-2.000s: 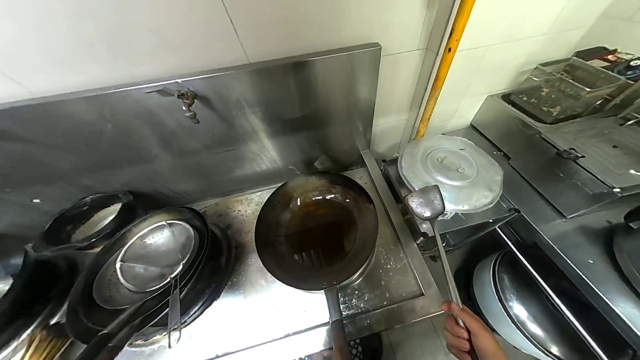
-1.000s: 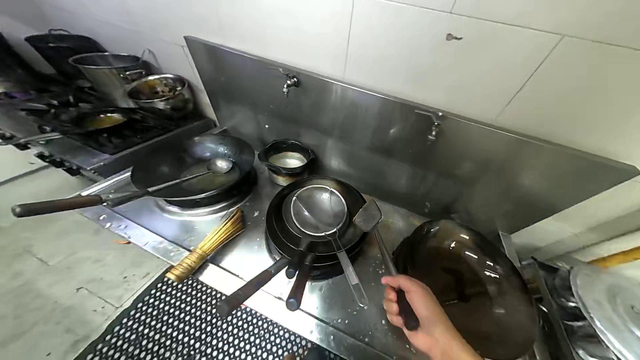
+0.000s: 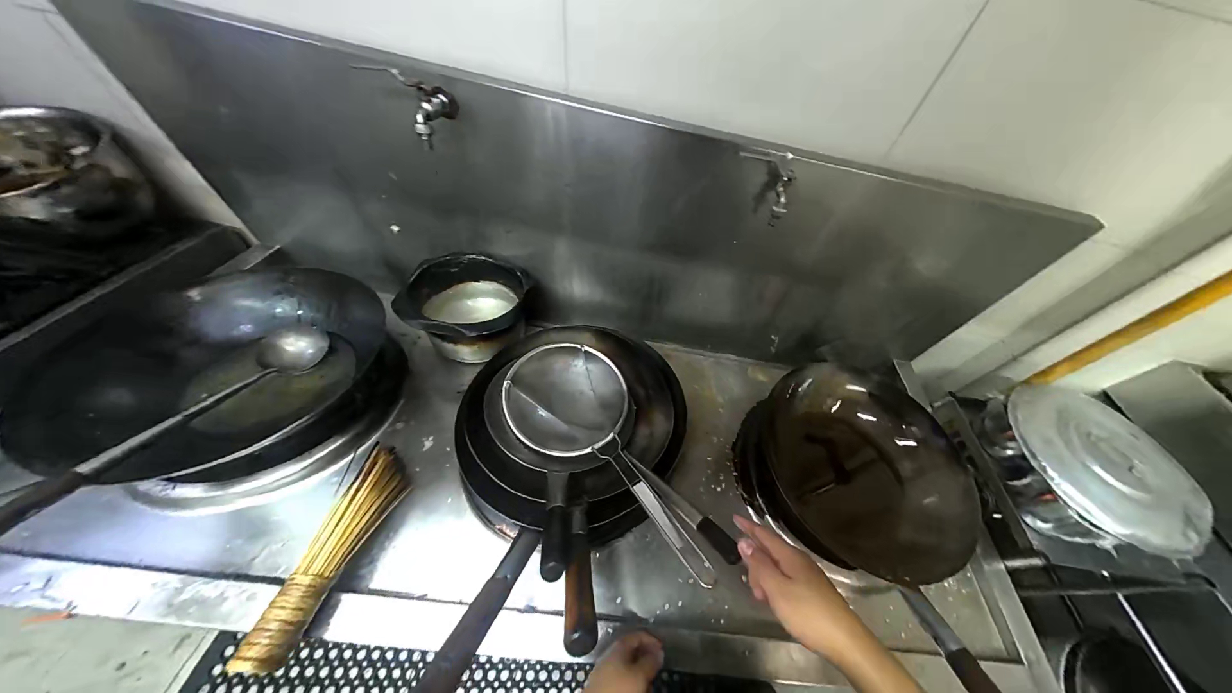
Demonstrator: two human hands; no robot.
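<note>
My right hand (image 3: 794, 592) is open, its fingertips just right of the black handle of a turner (image 3: 715, 537). The turner leans on the stacked frying pans (image 3: 664, 423), its blade not clearly visible. A wire-mesh strainer (image 3: 565, 399) rests on top of the stack, its looped handle toward me. My left hand (image 3: 628, 662), partly cut off by the bottom edge, has curled fingers near a wooden pan handle (image 3: 580, 616); whether it holds anything is unclear. Right of the stack, a dark wok (image 3: 871, 481) holding dark liquid sits tilted on a burner.
A large wok (image 3: 125, 356) with a ladle (image 3: 294, 348) occupies the left burner. A bamboo brush (image 3: 322, 558) lies on the steel stove top. Behind are a black-rimmed pot (image 3: 469, 318) and two taps (image 3: 433, 104) on the backsplash. A dented metal lid (image 3: 1112, 472) is at right.
My right hand has let go of the turner, which it held over the pans a second ago. The turner now rests against the pan stack. The view has swung left since the oldest frame.
</note>
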